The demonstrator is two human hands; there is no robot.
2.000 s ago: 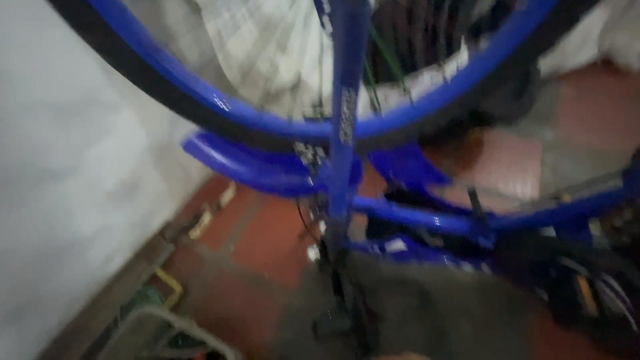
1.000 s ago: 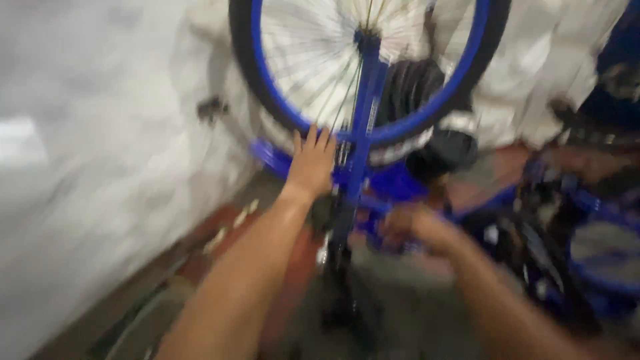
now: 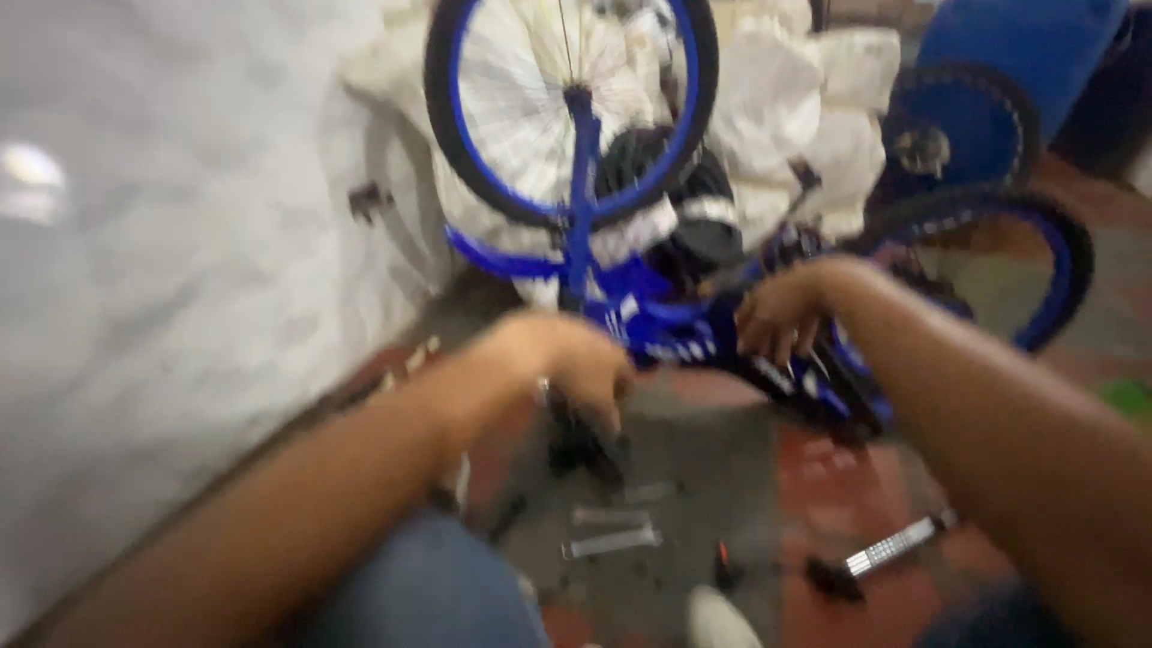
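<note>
A blue bicycle stands upside down, its front wheel (image 3: 693,135) raised at the top centre and its rear wheel (image 3: 1071,261) at the right. The blue fork (image 3: 582,171) runs down from the front hub. My left hand (image 3: 576,360) is near the head of the bicycle, fingers bent downward; blur hides whether it grips anything. My right hand (image 3: 783,310) lies over the blue frame (image 3: 666,333), fingers curled down at it; its grip cannot be made out. A blue fender (image 3: 504,256) sticks out left of the fork.
Wrenches (image 3: 612,542) lie on the tiled floor below the bicycle. A silver and black part (image 3: 891,546), perhaps a seat post, lies at the lower right. A white wall (image 3: 180,270) rises on the left. White sacks (image 3: 774,90) and another wheel (image 3: 1017,108) are behind.
My left hand has come down from beside the front wheel and fork. My right hand has moved right along the frame. The view has widened, showing the rear wheel and floor tools.
</note>
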